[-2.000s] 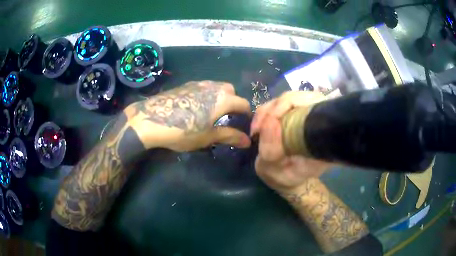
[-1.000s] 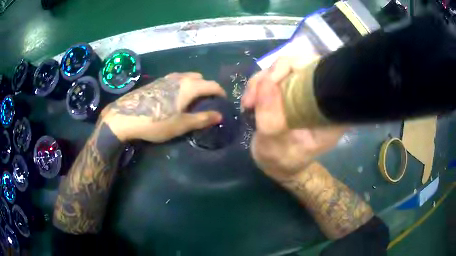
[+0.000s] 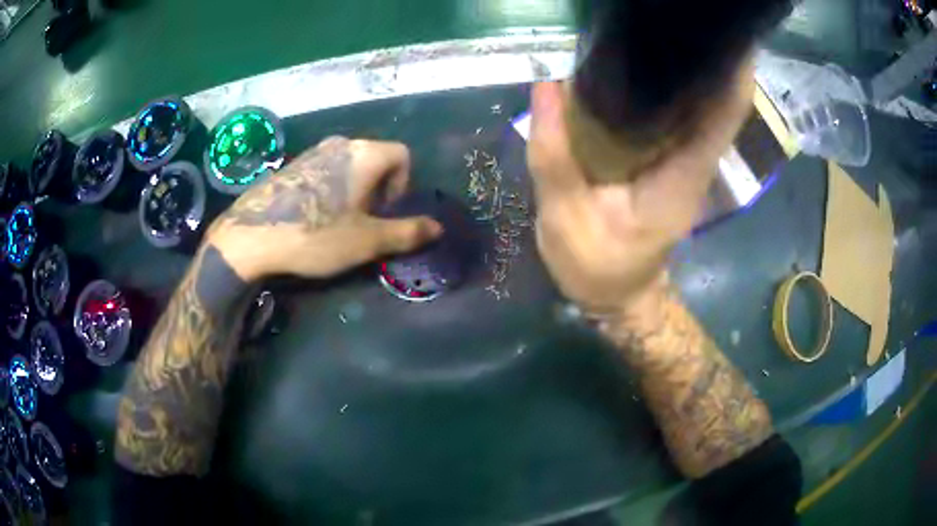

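My left hand (image 3: 344, 211) rests on a dark round lamp unit (image 3: 419, 269) on the green bench, thumb on its top and fingers curled at its far side. A red glow shows at the unit's near left rim. My right hand (image 3: 627, 221) is closed around the tan-wrapped lower end of the electric screwdriver (image 3: 668, 62), which is large, black and blurred close to the camera. Its tip is hidden. Loose tiny screws (image 3: 498, 221) lie between the lamp unit and my right hand.
Round lamps (image 3: 173, 203) stand clustered at the left, some glowing blue, green (image 3: 245, 149) or red. The screw feeder (image 3: 745, 170) is partly hidden behind my right hand. A clear plastic tub (image 3: 837, 113), a cardboard piece (image 3: 858, 247) and a tape roll (image 3: 802, 316) are at the right. A pale strip (image 3: 411, 74) runs behind.
My right hand and the screwdriver have moved up and right, away from the lamp unit. My left hand and the unit have shifted left since the earliest frame.
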